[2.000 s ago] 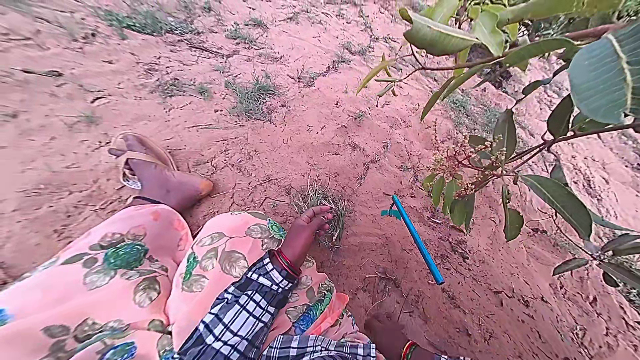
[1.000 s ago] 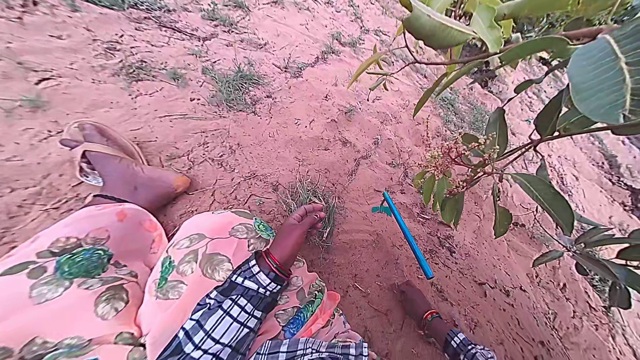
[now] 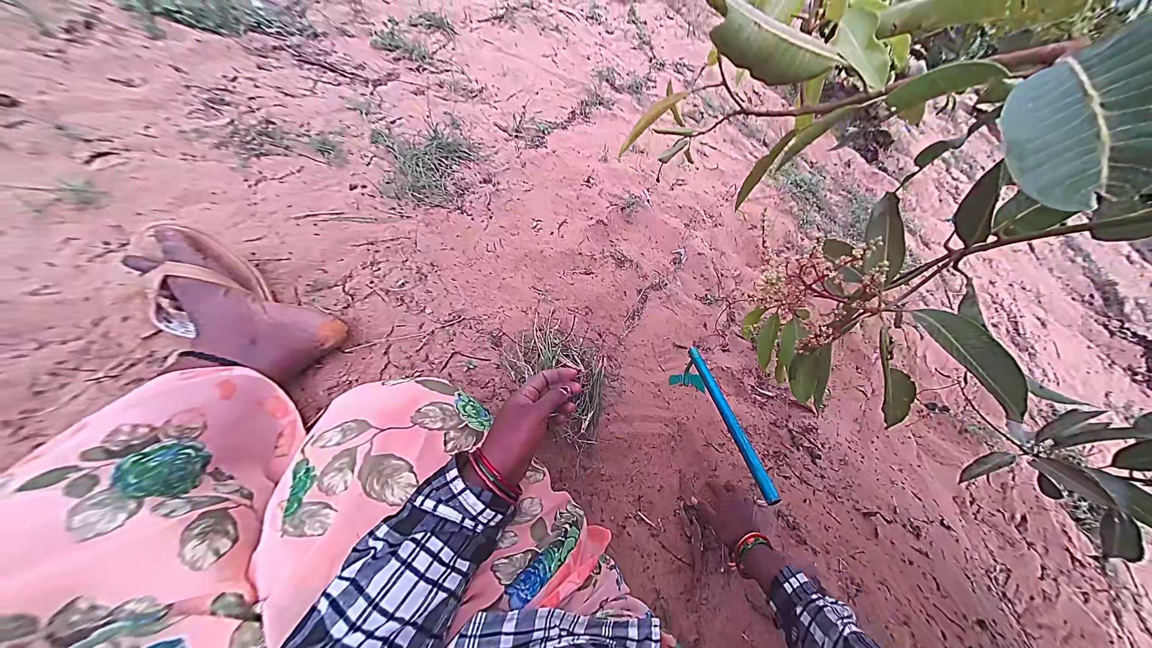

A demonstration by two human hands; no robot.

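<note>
My left hand (image 3: 531,423), with red bangles at the wrist, hovers at the near edge of a small heap of dry grass (image 3: 576,369) on the reddish soil; its fingers are curled together, and whether a blade is between them is not clear. On the right, my right hand (image 3: 729,513) reaches down to the soil with its fingers spread around a thin tuft of grass (image 3: 697,531). Just beyond it lies a tool with a blue tubular handle (image 3: 736,427) and a small green head (image 3: 688,381), touched by neither hand.
A leafy branch with small flower clusters (image 3: 814,288) hangs over the right side. My sandalled foot (image 3: 243,315) and floral pink garment (image 3: 360,468) fill the lower left. Grass tufts (image 3: 432,162) grow farther off on the sandy ground.
My right hand has come from the bottom edge up toward the near end of the blue handle. My left hand stays beside the grass heap.
</note>
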